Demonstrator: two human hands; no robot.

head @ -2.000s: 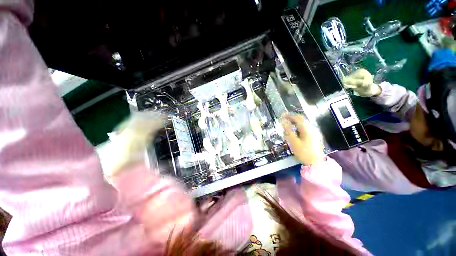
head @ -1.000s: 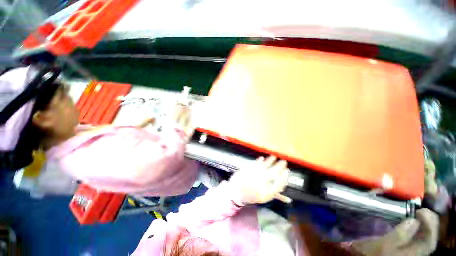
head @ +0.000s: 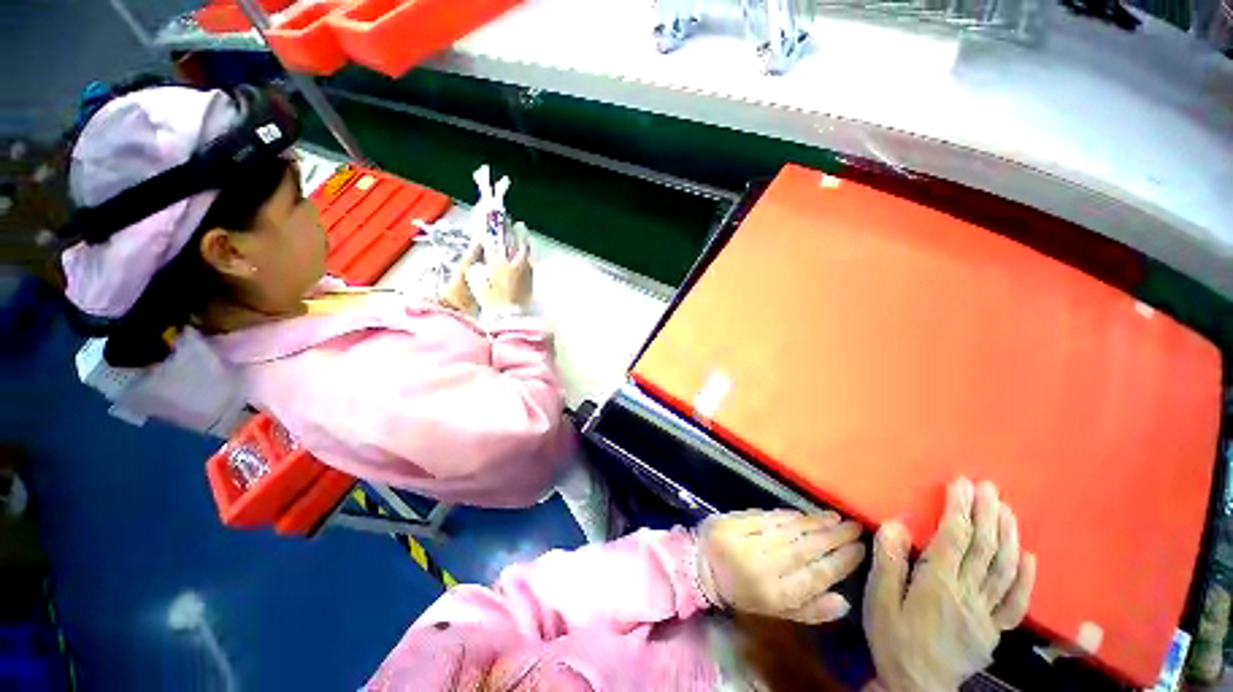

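The box lid with the red-orange mat (head: 933, 392) lies closed on the black-framed box (head: 676, 453), which hides the inside. Small tape bits show near the mat's edges. My left hand (head: 784, 561) lies at the lid's front edge, back up, fingers extended and empty. My right hand (head: 947, 588) is beside it, fingers spread over the front edge and onto the mat, holding nothing. Its wrist is cut off by the bottom of the picture.
At left a person in pink holds a clear plastic figure (head: 495, 223) near a red divided tray (head: 379, 223). Red bins (head: 406, 27) and clear parts stand on the raised white shelf (head: 879, 102). Another red bin (head: 257, 473) is low at left. Part of another hand shows at far right (head: 1213, 635).
Two seconds ago the box was open with white pieces inside; now its lid is down. Since one second ago the view has shifted and both hands now rest close together at the front edge.
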